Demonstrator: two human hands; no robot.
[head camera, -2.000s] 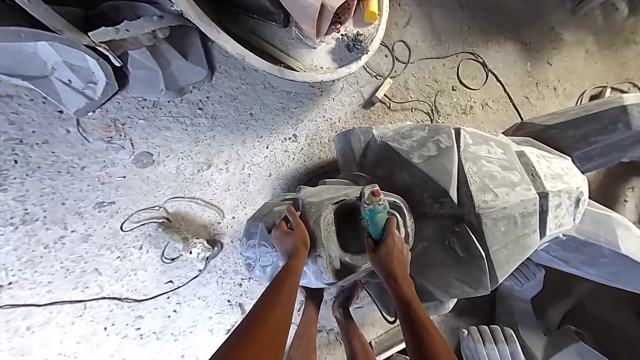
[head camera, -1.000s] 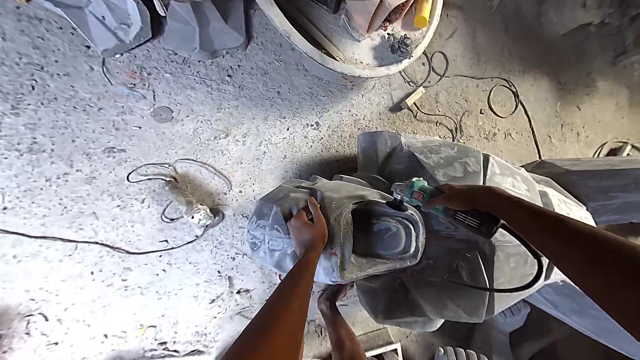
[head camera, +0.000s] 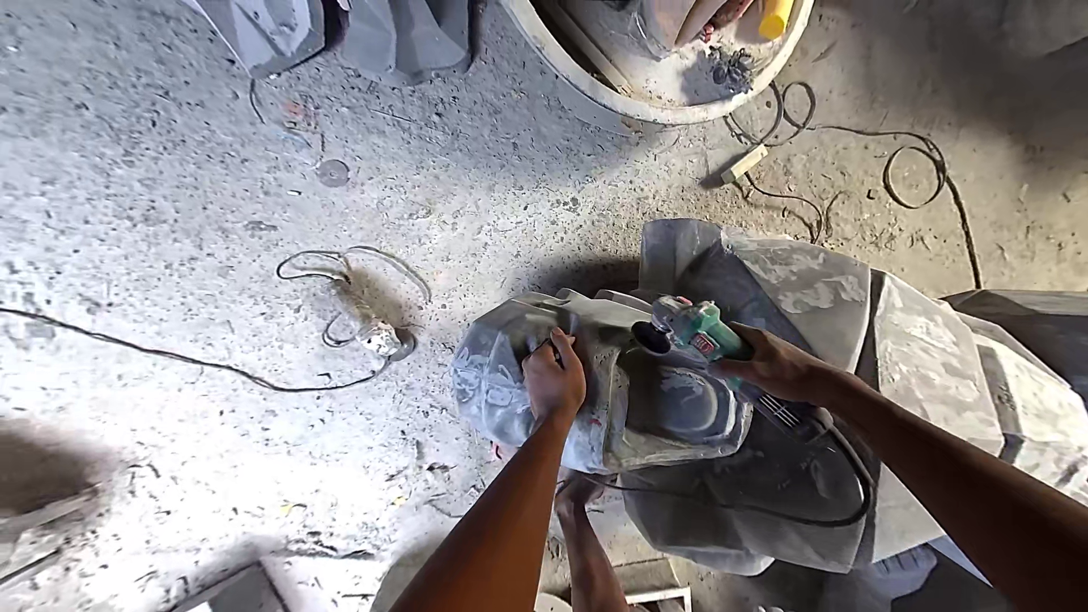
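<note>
A green angle grinder (head camera: 710, 336) is gripped in my right hand (head camera: 778, 364), its small dark disc close above the edge of a hollow in a grey faceted sculpture (head camera: 918, 357). The black cord loops down from the grinder's rear end over the sculpture. My left hand (head camera: 554, 378) holds a raised edge on the head-like end piece (head camera: 501, 357), left of the hollow, with fingers curled; the grip's underside is hidden. The hollow (head camera: 680, 404) has a smooth rounded inner form.
A round pale tub (head camera: 612, 106) with a yellow object (head camera: 775, 19) in it stands at the top. A socket block (head camera: 744, 164) and looped cables lie on the dusty floor. Left are a coiled cord and a small dusty device (head camera: 382, 340). Grey faceted pieces (head camera: 408, 38) lie at the top left.
Two seconds ago the grinder stood upright over the hollow's left part; my right hand has since moved it to the right side and turned it sideways. My left hand stays on the end piece.
</note>
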